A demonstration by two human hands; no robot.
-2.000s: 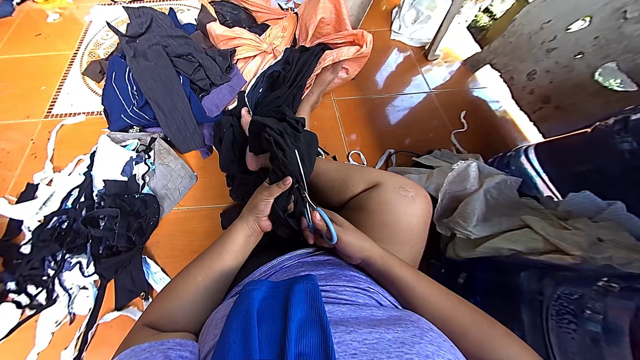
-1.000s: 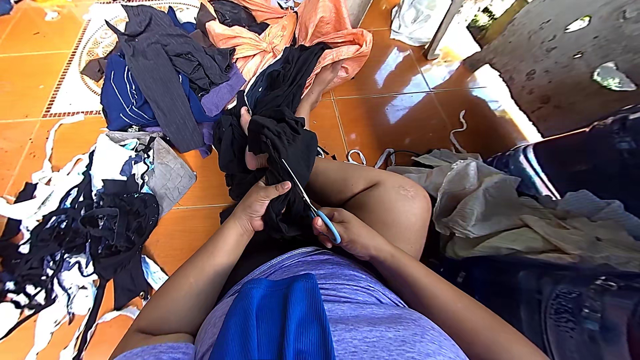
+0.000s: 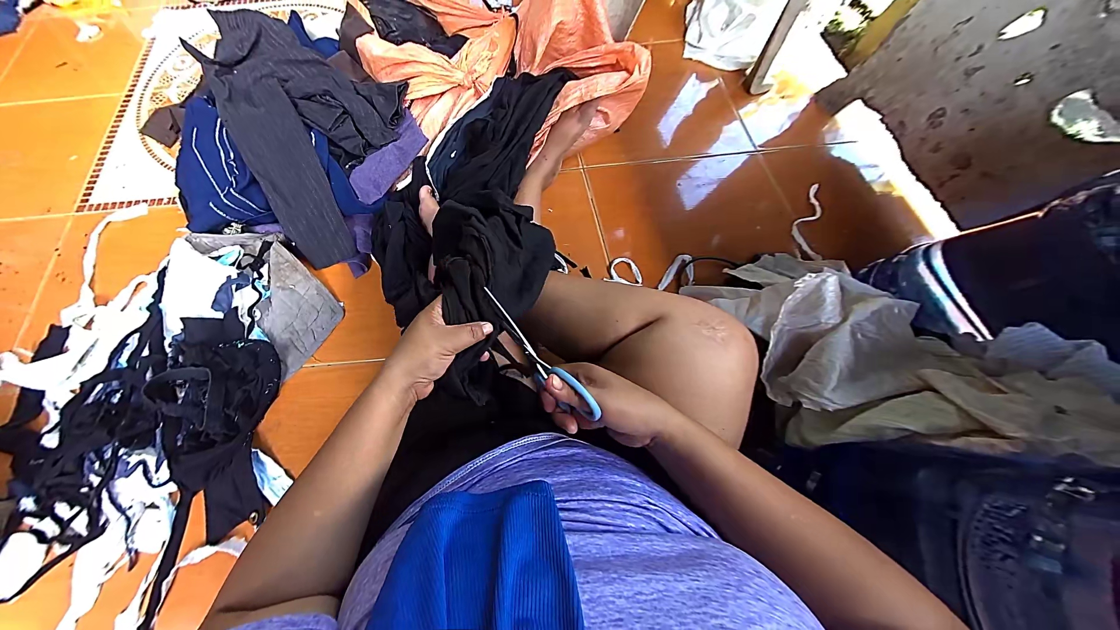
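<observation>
Black fabric (image 3: pixel 490 236) lies bunched over my lap and lower legs. My left hand (image 3: pixel 437 346) grips its near edge, thumb on top. In my right hand (image 3: pixel 604 402) is a pair of scissors (image 3: pixel 573 394) with light blue handles, my fingers around the loops. Their blades point up and left, lying against the cloth just right of my left thumb; how far they are apart is hard to tell. A blue ribbed cloth (image 3: pixel 477 560) rests on my front.
Cut scraps and strips (image 3: pixel 131 420) in black and white spread at the left, beside a grey slab (image 3: pixel 297 306). Folded dark and blue garments (image 3: pixel 289 131) lie beyond, near an orange plastic sack (image 3: pixel 595 61). Pale crumpled sheeting (image 3: pixel 840 341) and dark bags (image 3: pixel 989 534) stand at my right.
The scissors have shifted against the black fabric, their blades seeming wider apart two seconds ago. My left hand keeps its hold on the cloth.
</observation>
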